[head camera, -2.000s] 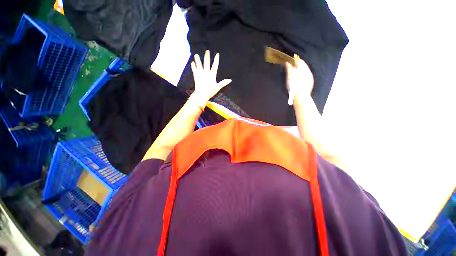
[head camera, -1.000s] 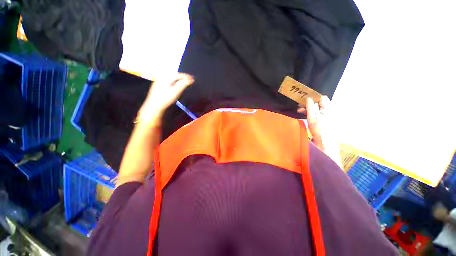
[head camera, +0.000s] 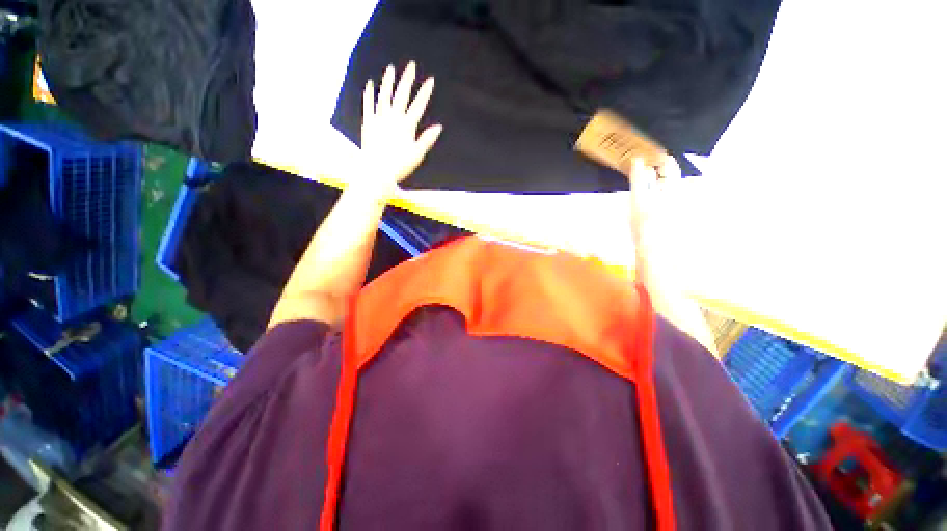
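A black garment piece (head camera: 498, 124) lies flat on the white table in front of me, its near edge roughly straight. My left hand (head camera: 395, 130) is spread with fingers apart on or just over its left part and holds nothing. My right hand (head camera: 656, 176) is at its near right corner and holds a tan card template (head camera: 620, 143) over the cloth. The writing on the card is blurred. No marking tool can be made out in my right hand.
A pile of dark garments (head camera: 151, 78) lies at the upper left. Black cloth (head camera: 244, 244) hangs over a blue basket below the table's yellow edge (head camera: 831, 358). More blue baskets (head camera: 99, 218) stand at left and lower right, with a red plastic item (head camera: 860, 472) at lower right.
The black piece's near edge now lies flat on the table, farther from my body. My left hand has moved right and forward and opened. My right hand and the card have moved slightly forward.
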